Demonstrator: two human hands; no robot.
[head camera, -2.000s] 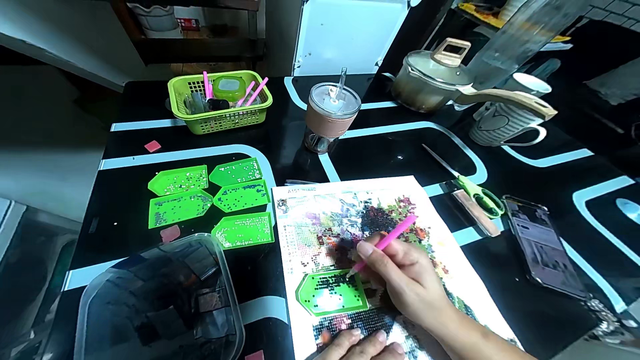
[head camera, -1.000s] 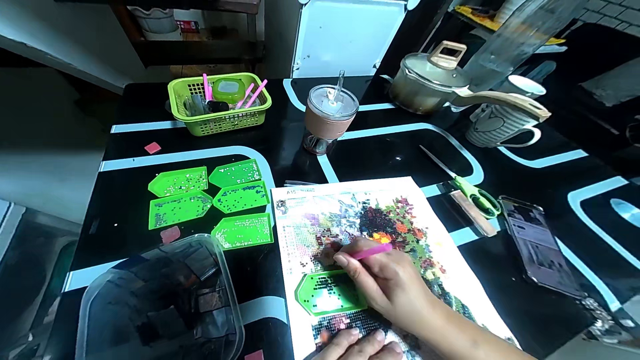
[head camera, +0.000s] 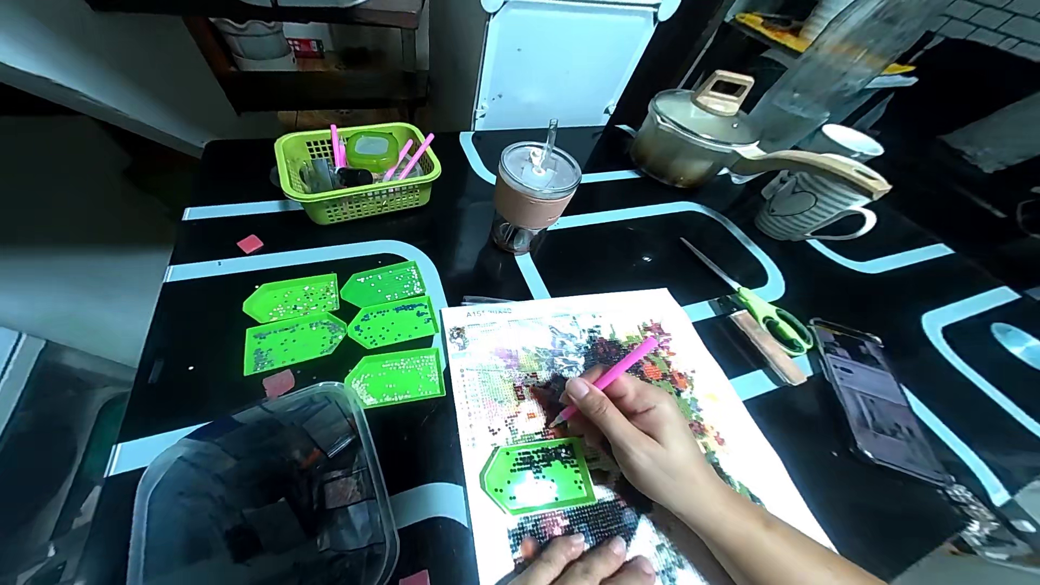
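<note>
My right hand (head camera: 642, 431) holds a pink diamond-painting pen (head camera: 605, 380), its tip down on the partly beaded diamond-painting canvas (head camera: 504, 357). Just left of that hand, a green bead tray (head camera: 536, 479) with dark beads lies on the canvas. At the bottom edge my left hand (head camera: 581, 562) rests flat on the canvas below the tray, its fingers slightly apart; only the fingers show. Several more green bead trays (head camera: 396, 378) with beads lie left of the canvas.
A clear plastic container (head camera: 264, 496) with small packets stands at the lower left. Behind are a green basket (head camera: 370, 195) with pink pens, a lidded tumbler (head camera: 532, 199), a saucepan (head camera: 682, 146) and a striped mug (head camera: 804, 207). Scissors (head camera: 772, 321) and a phone (head camera: 877, 398) lie to the right.
My right hand first moved the pen from the tray up onto the canvas, and the pen now stands more upright than one second ago. My left hand has stayed at the bottom edge.
</note>
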